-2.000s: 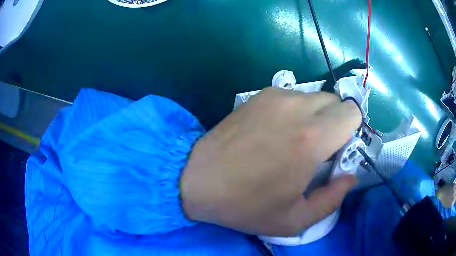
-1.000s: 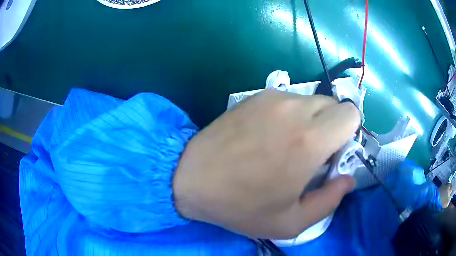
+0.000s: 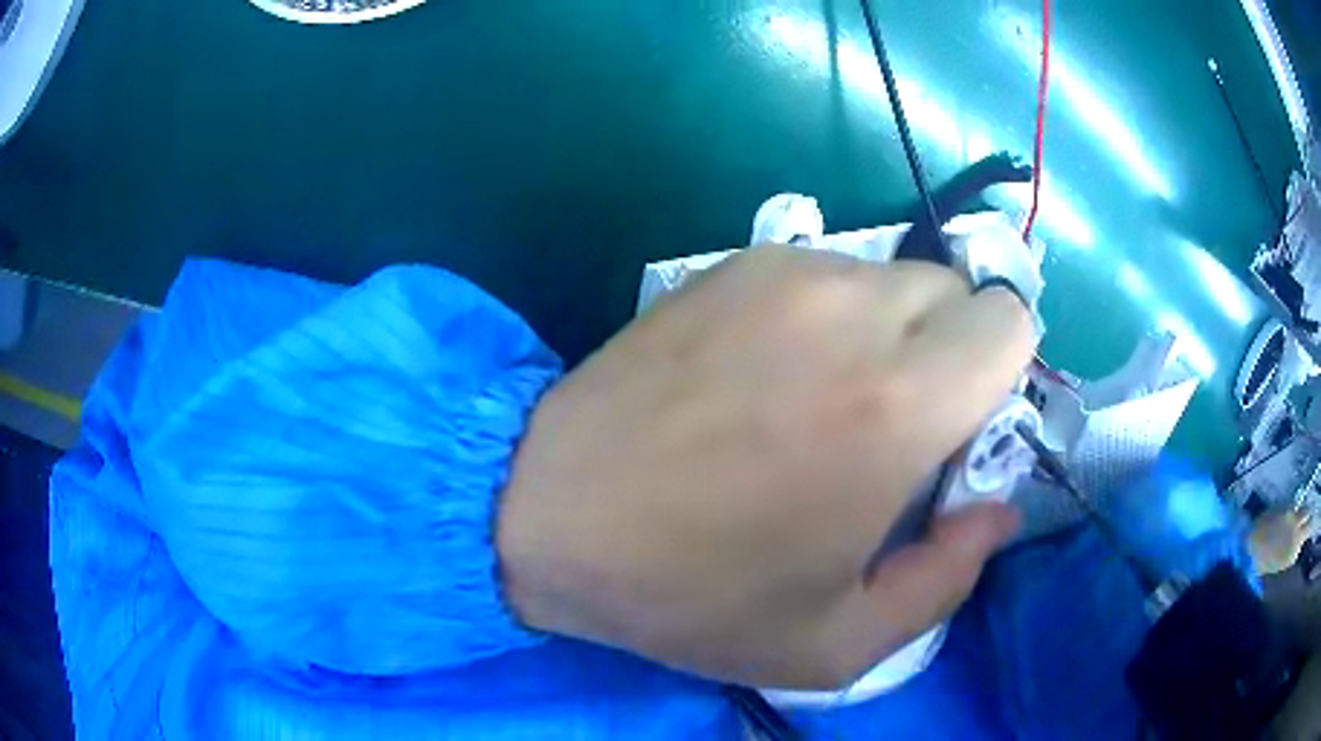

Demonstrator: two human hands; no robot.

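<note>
My left hand (image 3: 768,463) is closed over a white plastic housing (image 3: 1145,429), with its perforated grid showing at the right, and the stand bracket under it. The bracket's rounded pivot joint (image 3: 997,452) shows between my thumb and fingers. The thin steel bit of a black electric screwdriver (image 3: 1217,651) touches or nearly touches the joint. My right hand (image 3: 1299,680) is dark, blurred and cut off at the lower right edge, around the screwdriver handle. Most of the housing is hidden under my left hand.
A black lead wire (image 3: 898,116) and a red lead wire (image 3: 1045,102) run up across the green bench mat (image 3: 435,159). A screw dish (image 3: 341,7) is cut off at the top. Other assemblies (image 3: 1282,377) lie at the right edge. Another person's hand (image 3: 1278,540) and blue sleeve show at the right.
The housing, my left hand and the wires appear slightly further left in view. The other person's hand shows more at the right. My grip and the bit at the joint look nearly the same.
</note>
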